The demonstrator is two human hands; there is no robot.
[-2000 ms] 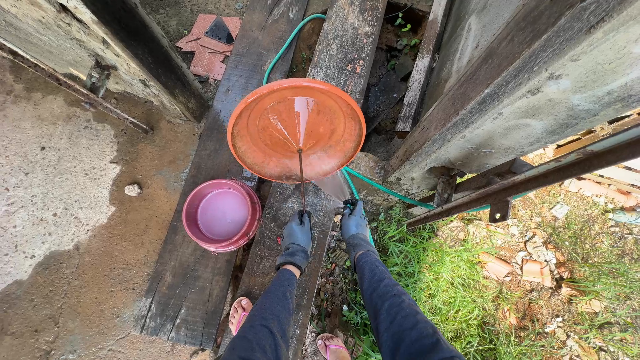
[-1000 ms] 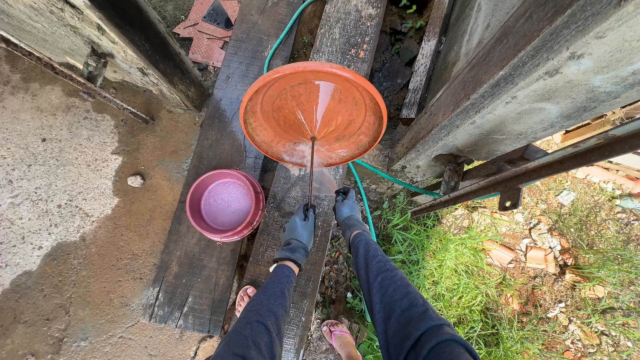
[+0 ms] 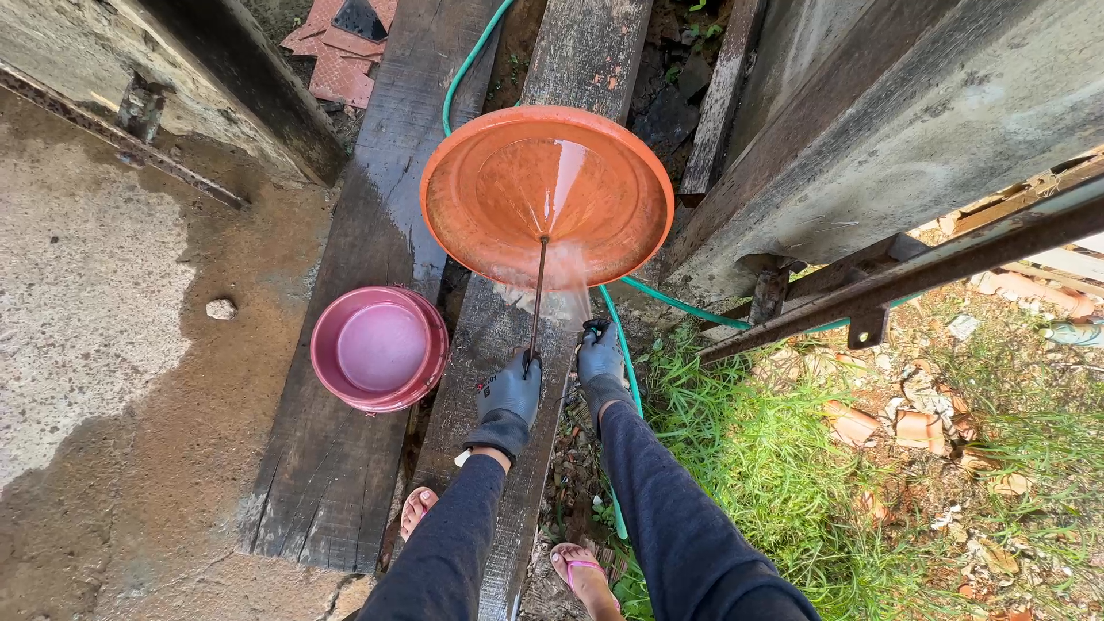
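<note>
An orange plastic dish (image 3: pixel 500 185), shaped like a shallow cone with a broad rim, is wet and tilted above the planks. A thin metal rod (image 3: pixel 539 297) runs from its centre to my gloved left hand (image 3: pixel 511 395), which is closed on the rod. My gloved right hand (image 3: pixel 601 358) grips the end of a green garden hose (image 3: pixel 628 371), its nozzle end hidden by the fingers. Water sprays from there onto the dish's lower rim. Left of my left hand, a pink plastic basin (image 3: pixel 384 345) with liquid in it rests on a dark plank.
Worn wooden planks (image 3: pixel 336 483) lie under the basin and dish. Wet concrete (image 3: pixel 207 483) with a small stone (image 3: pixel 221 309) is at left. A concrete post (image 3: pixel 931 129) and a rusty metal bar (image 3: pixel 914 272) stand at right, above grass (image 3: pixel 776 466) and broken tiles. My sandalled feet are below.
The water spray has shifted to the right part of the dish's lower rim since one second ago. Both hands keep their holds.
</note>
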